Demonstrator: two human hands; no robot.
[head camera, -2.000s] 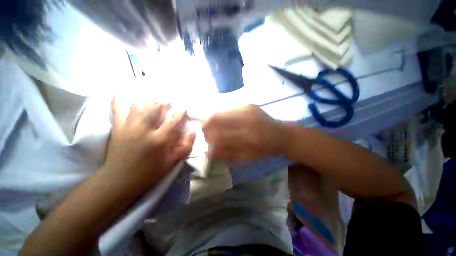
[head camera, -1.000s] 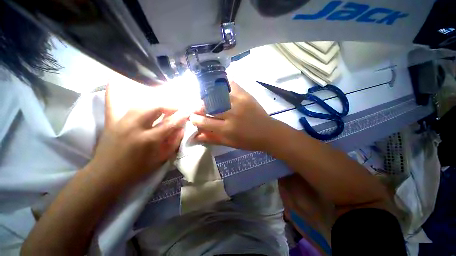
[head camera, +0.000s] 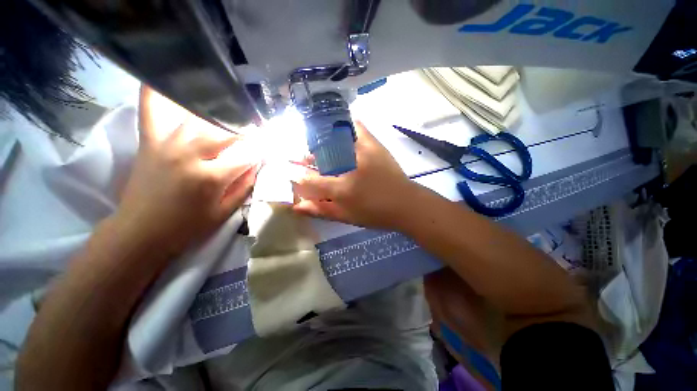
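White cloth (head camera: 84, 221) lies under my left hand and spills over the table's front edge at the left. A narrow cream strip (head camera: 290, 275) runs from near the needle over the ruler edge, with a small black mark near its lower end. My left hand (head camera: 183, 164) presses on the white cloth left of the needle, its fingertips lost in lamp glare. My right hand (head camera: 355, 187) is just right of the strip's top, fingers bent, partly behind the blue-grey cylinder (head camera: 332, 141). Its fingertips touch the strip. The needle and presser foot are hidden by glare.
The white sewing machine head (head camera: 428, 38) with blue "JACK" spans the top. Dark scissors with blue handles (head camera: 497, 172) lie right of my right hand. Stacked cream pieces (head camera: 481, 92) lie behind them. Dark bristles (head camera: 38, 84) hang at upper left. A ruler-marked edge (head camera: 565, 183) borders the table.
The cream strip now lies flatter and further down over the front edge, showing the black mark. My left hand has moved left and up a little. My right hand has barely moved.
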